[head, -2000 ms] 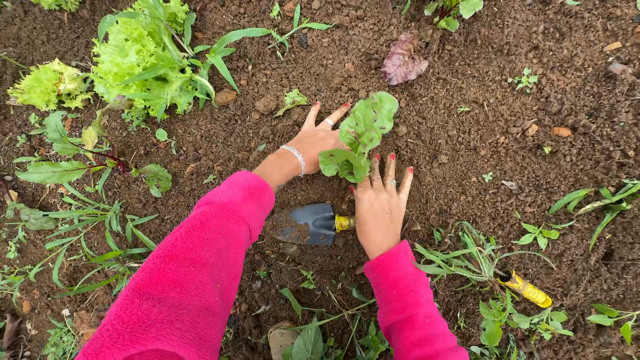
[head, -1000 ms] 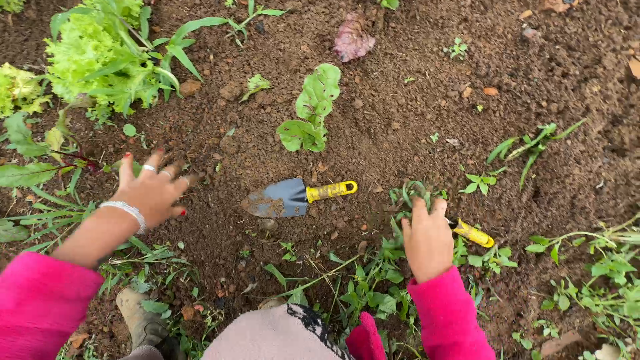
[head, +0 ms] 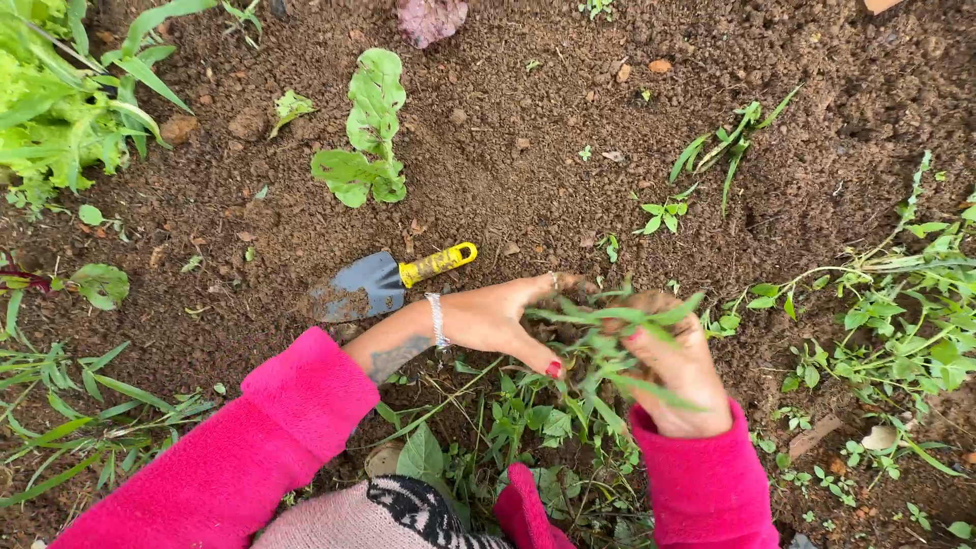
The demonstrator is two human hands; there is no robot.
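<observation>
My right hand (head: 675,362) grips a clump of grassy weeds (head: 610,328), blurred by motion, with soil about its base. On the clump's left side is my left hand (head: 499,316), thumb and fingers spread around it; whether it grips any of it I cannot tell. Just above my left wrist a hand trowel (head: 366,286) with a yellow handle and a grey, soil-smeared blade lies on the soil. Farther up stands a leafy green seedling (head: 374,126) with small holes in its leaves.
Frilly green lettuce (head: 53,107) grows at the upper left, and a purplish leaf (head: 431,19) lies at the top. Low weeds (head: 557,419) cover the ground below my hands. More weeds (head: 907,320) spread along the right. A small uprooted-looking grass tuft (head: 732,145) is at the upper right.
Both hands were at the seedling first, then moved apart. My left hand has since come rightward to the weeds at my right hand. The yellow-handled tool on the right no longer shows.
</observation>
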